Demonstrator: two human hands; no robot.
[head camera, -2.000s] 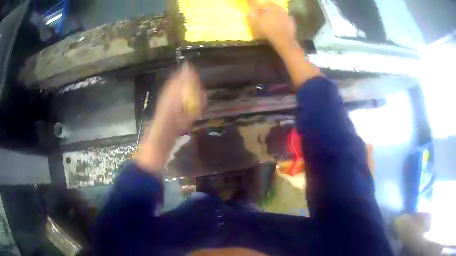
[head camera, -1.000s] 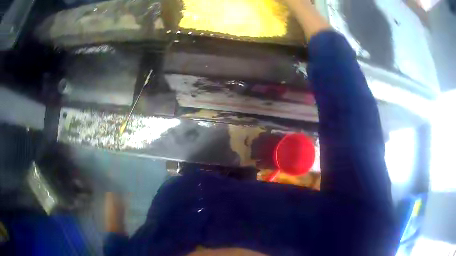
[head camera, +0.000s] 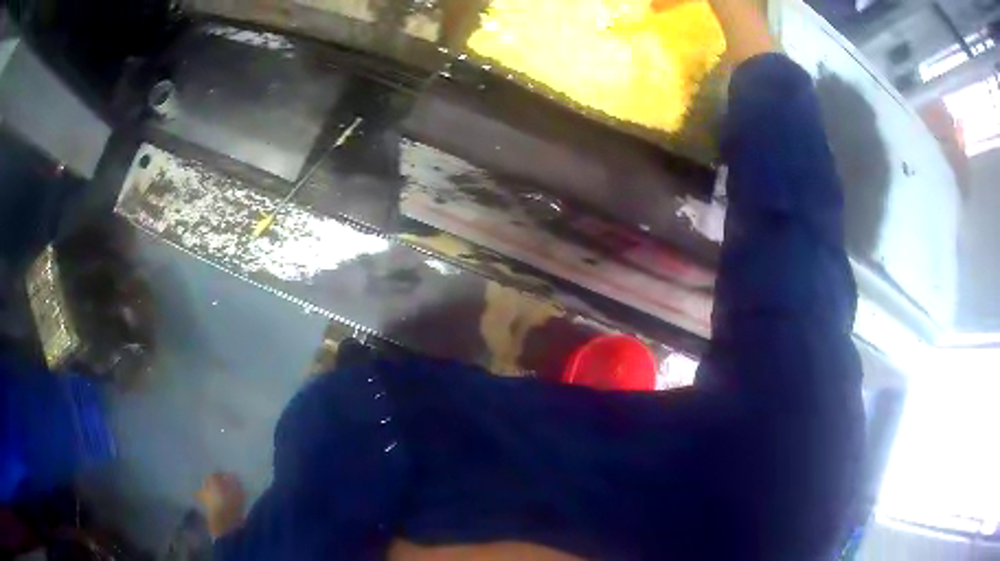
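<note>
Bright yellow granules (head camera: 598, 55) fill an opening at the top of the view. My right hand (head camera: 740, 16) is at their far right side, cut off by the top edge; its fingers are hardly visible, and I cannot tell if it holds anything. My left hand (head camera: 223, 502) hangs low at the lower left, away from the machine, small and blurred; its fingers cannot be made out.
A thin yellow-ended rod (head camera: 310, 175) lies across the worn machine top (head camera: 439, 301). A red round container (head camera: 614, 363) is on the ledge close to my body. A blue bin (head camera: 49, 427) stands at the lower left. A pale cover (head camera: 927, 197) is at the right.
My left hand has dropped from over the machine to the lower left. My right hand remains at the granules. The view has tilted, and the red container shows more clearly than in the oldest frame.
</note>
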